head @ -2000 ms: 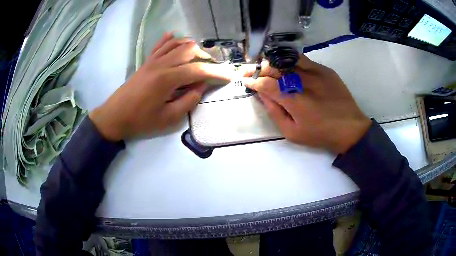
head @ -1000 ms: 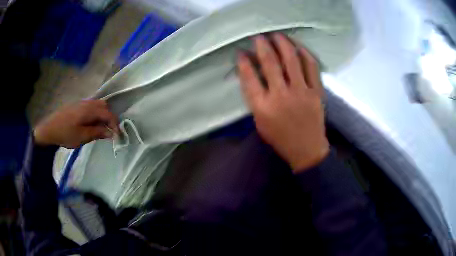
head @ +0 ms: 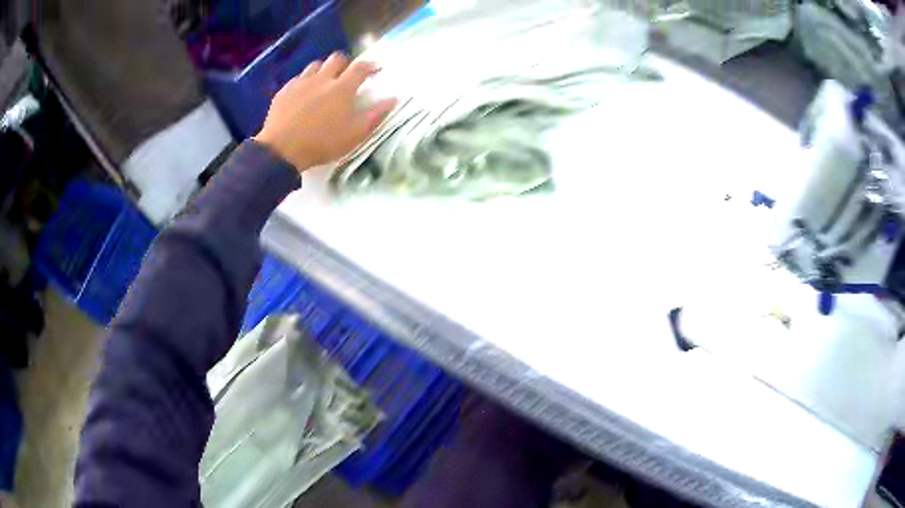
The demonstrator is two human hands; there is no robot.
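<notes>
My left hand [head: 323, 111] is at the left edge of the panel stack [head: 466, 139], its fingers spread at the fanned edges of the pale green pieces. It grips nothing that I can see. My right hand is out of the picture. The lockstitch machine [head: 843, 189] stands at the right, white with blue trim. Loose green pieces [head: 273, 422] hang over a blue crate [head: 382, 372] below the table's front edge.
The white table [head: 615, 288] has a curved front edge with a measuring tape [head: 476, 352] along it. More blue crates [head: 94, 248] stand on the floor at the left. More green cloth [head: 724, 28] lies at the back.
The view has swung to the table's left side. The panel held over the lap is out of my hands. My left hand has moved to the stack; my right hand has left the picture.
</notes>
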